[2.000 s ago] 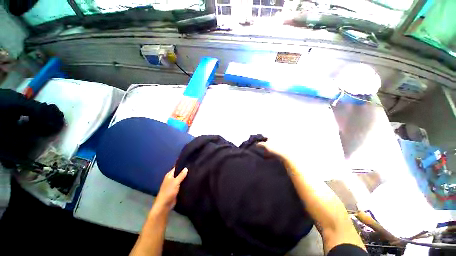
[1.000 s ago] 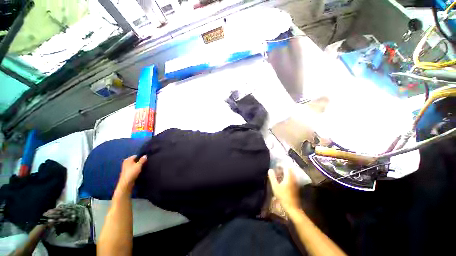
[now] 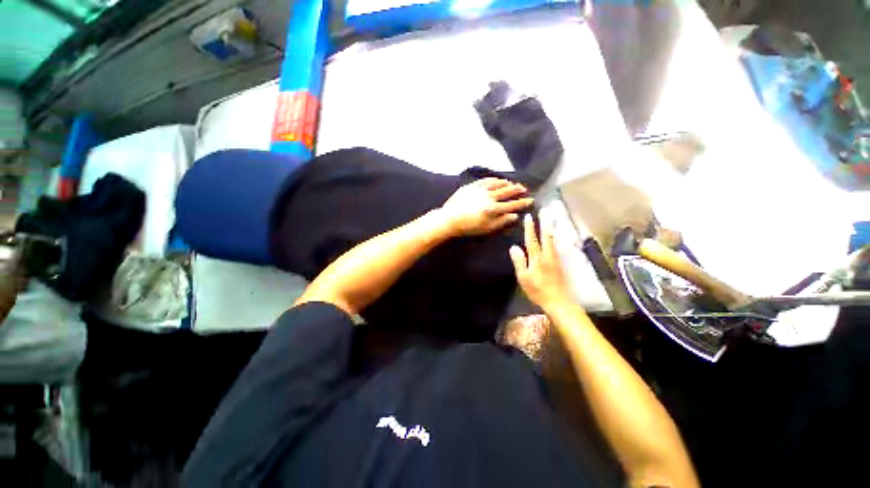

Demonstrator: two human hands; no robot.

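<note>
A black garment [image 3: 382,205] is pulled over the navy-blue padded form [image 3: 229,202], whose rounded left end shows bare. A narrow dark section [image 3: 525,133] of cloth extends from it onto the white table top. My left hand [image 3: 485,206] lies palm down across the garment's right part, fingers pointing right. My right hand [image 3: 540,262] is at the garment's right edge, fingers spread and pointing up. Neither hand visibly grips the cloth. The steam iron [image 3: 682,300] with its wooden handle stands at the right, apart from both hands.
The brown-grey iron rest [image 3: 606,205] is left of the iron. A blue bar with a red label [image 3: 299,119] lies behind the form. Another dark garment [image 3: 91,229] is on the neighbouring table at left. A tray of small items [image 3: 811,105] is far right.
My left hand has moved from the garment's left edge to its right part. My right hand stays near the right edge, its fingers now pointing up. The view has shifted.
</note>
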